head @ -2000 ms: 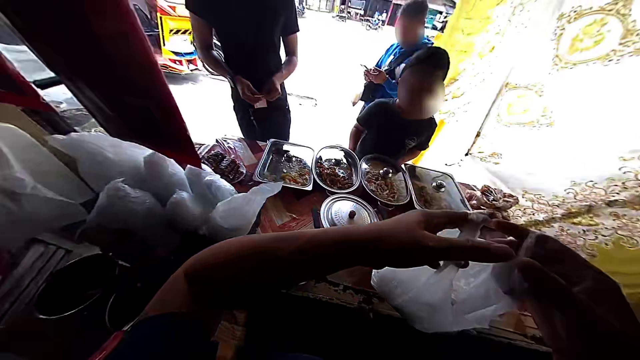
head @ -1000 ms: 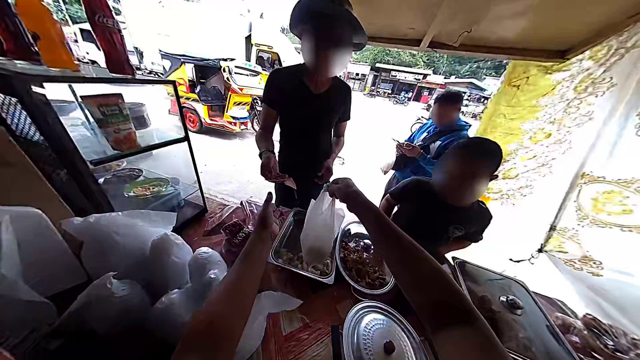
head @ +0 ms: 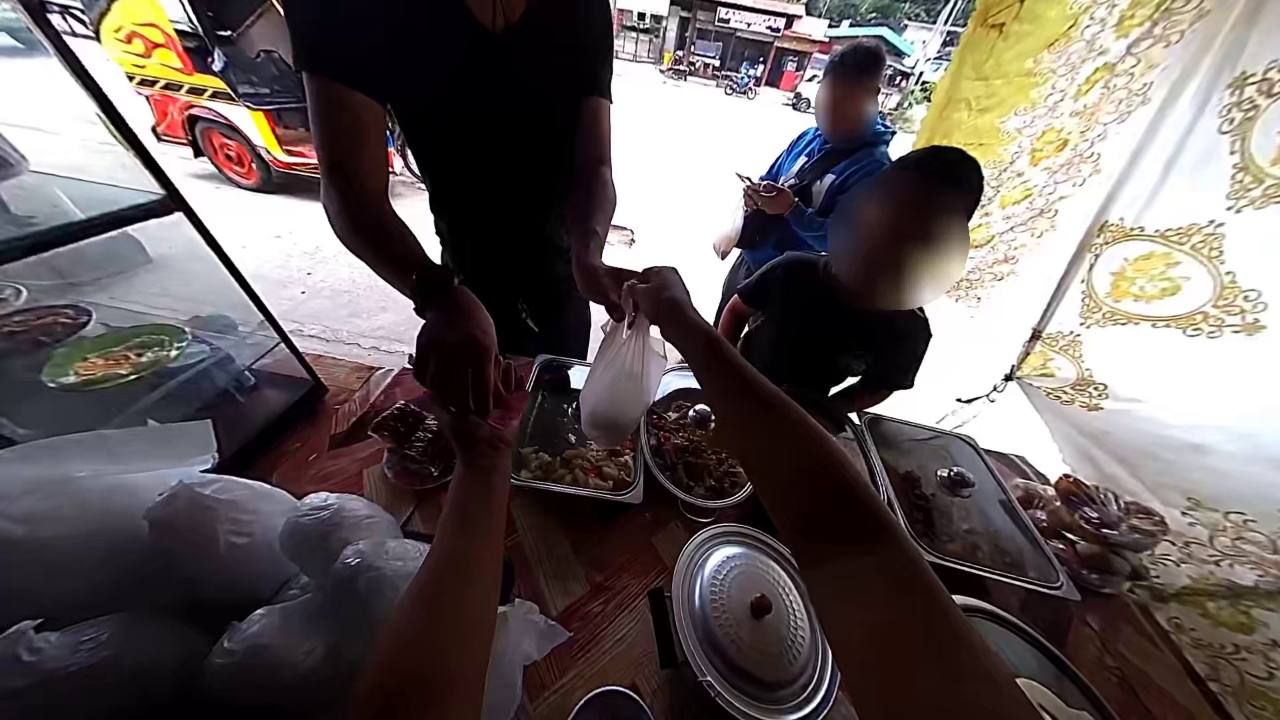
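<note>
My right hand [head: 660,295] grips the gathered top of a white plastic bag [head: 622,385], which hangs over a square metal tray of food [head: 580,470]. A customer's hand [head: 605,288] touches the bag's top from the other side. My left hand [head: 490,415] is palm up under the customer's other hand [head: 455,350]; what lies between the two is hidden. Right of the bag stands a round dish of food [head: 697,455] under a knobbed glass lid. Nearer me is a pot with a silver metal lid [head: 750,610].
Filled white plastic bags [head: 230,540] crowd the left of the wooden table. A glass display case [head: 130,230] stands behind them. At the right are a covered rectangular tray [head: 960,500] and wrapped packs [head: 1090,520]. Two other people stand beyond the table.
The customer's hands have come forward to meet mine, one at the bag and one over my left palm. Two seconds ago my hands were at a white bag on the right. The view has shifted.
</note>
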